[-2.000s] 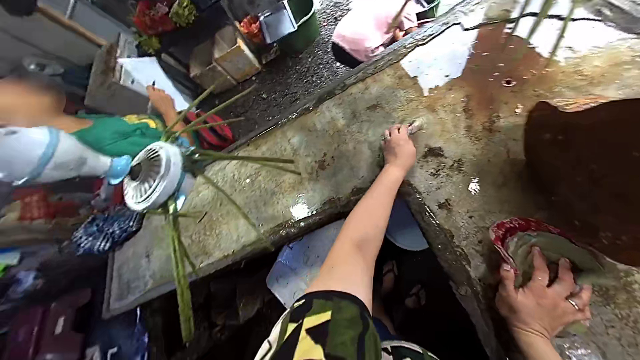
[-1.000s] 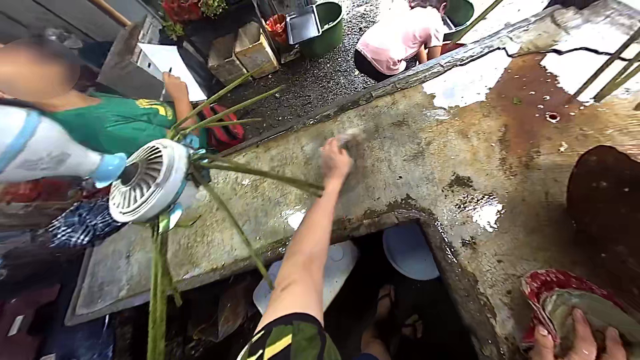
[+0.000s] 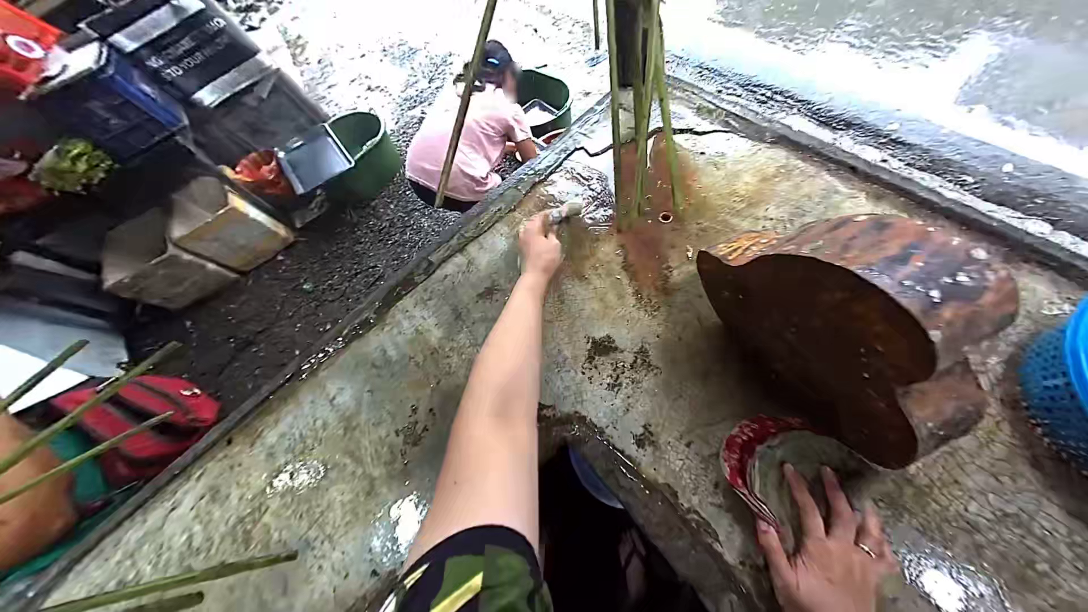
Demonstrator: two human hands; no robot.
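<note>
My left hand [image 3: 541,246] reaches far out over the wet concrete slab [image 3: 374,374], closed around a small pale grey object [image 3: 565,211] whose kind cannot be told. At the lower right, my right hand [image 3: 824,548] lies over a container with a red edge and a grey inside [image 3: 765,450]; its thumb is at the edge and its fingers are spread on the grey surface. A ring is on one finger. Just beyond that container lies a large rusty metal piece [image 3: 816,348], curved, with a dark hollow side. A small round hole [image 3: 665,218] is in the rust-stained concrete.
Green stalks [image 3: 643,127] hang near the small hole. A blue basket [image 3: 1062,391] is at the right edge. A dark opening [image 3: 595,527] cuts into the slab. A person in pink [image 3: 472,140] crouches beyond it near green tubs [image 3: 361,157]. Another person's arm [image 3: 30,493] is at left.
The view has swung right. My left hand has moved along the slab toward the rust-stained patch and small hole. My right hand remains at the red-edged container.
</note>
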